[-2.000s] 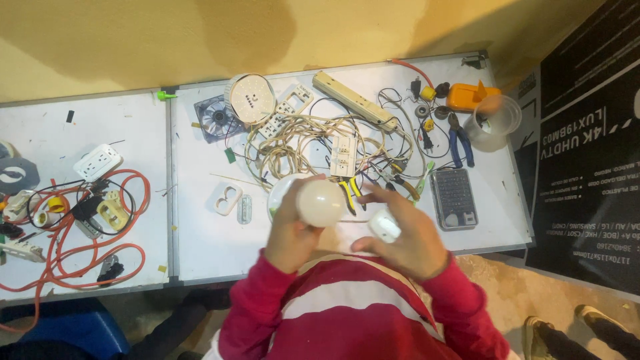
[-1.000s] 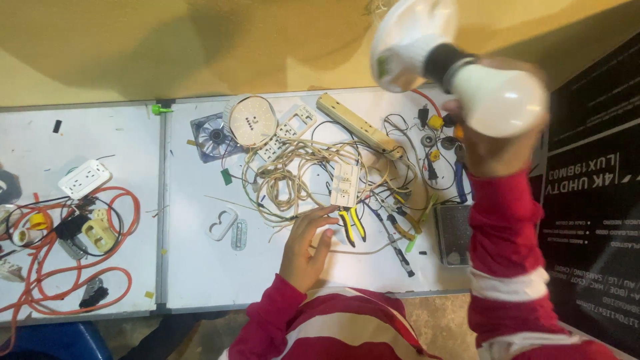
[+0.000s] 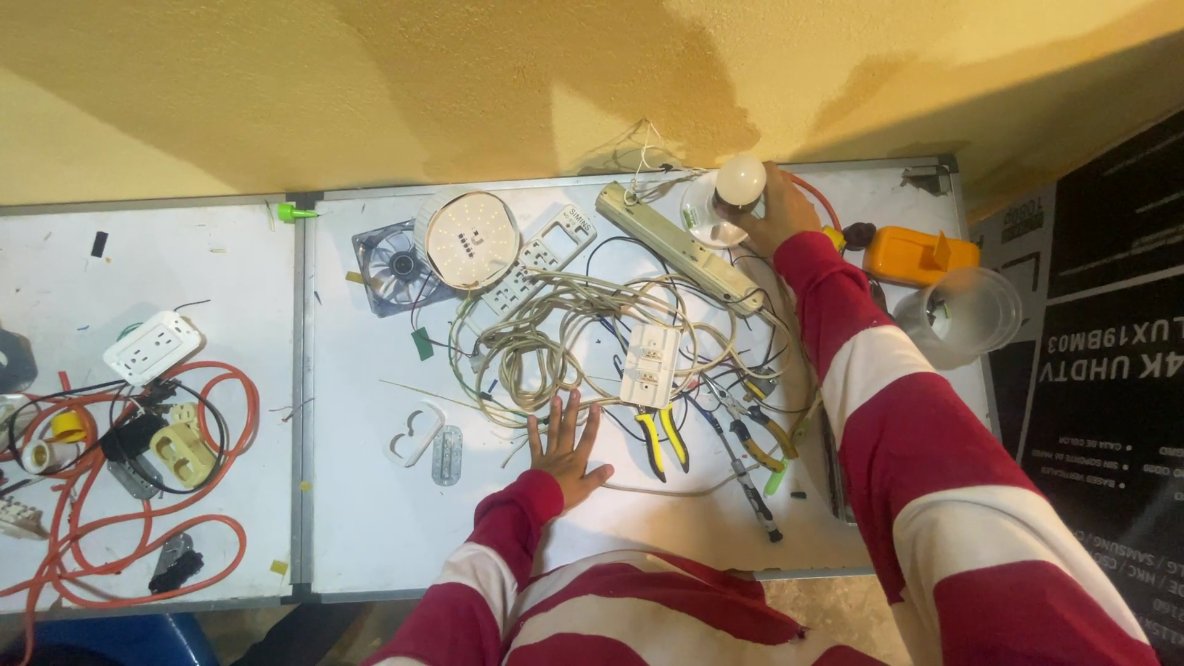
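Observation:
At the back of the white table, my right hand (image 3: 782, 211) is closed around the base of a light bulb (image 3: 741, 179) with a white globe. Just left of and below that bulb is a clear and white round piece (image 3: 705, 215), partly hidden by it; whether the two are joined I cannot tell. My left hand (image 3: 566, 450) rests flat with fingers spread, its fingertips at the edge of a tangle of beige cable (image 3: 527, 365). Right of it lie yellow-and-black handled pliers (image 3: 663, 442), their upper part under a white outlet block (image 3: 649, 366).
A long beige fixture (image 3: 680, 250), a power strip (image 3: 569, 236), a round LED panel (image 3: 473, 240) and a computer fan (image 3: 400, 265) lie toward the back. At right are an orange case (image 3: 920, 256) and a clear plastic tub (image 3: 971, 314). Orange cable (image 3: 245, 407) lies on the left table.
My right hand, raised high with the bulb a second ago, is now down at the table's back edge. Two seconds ago both hands were together near my body. My left hand has settled by the cables.

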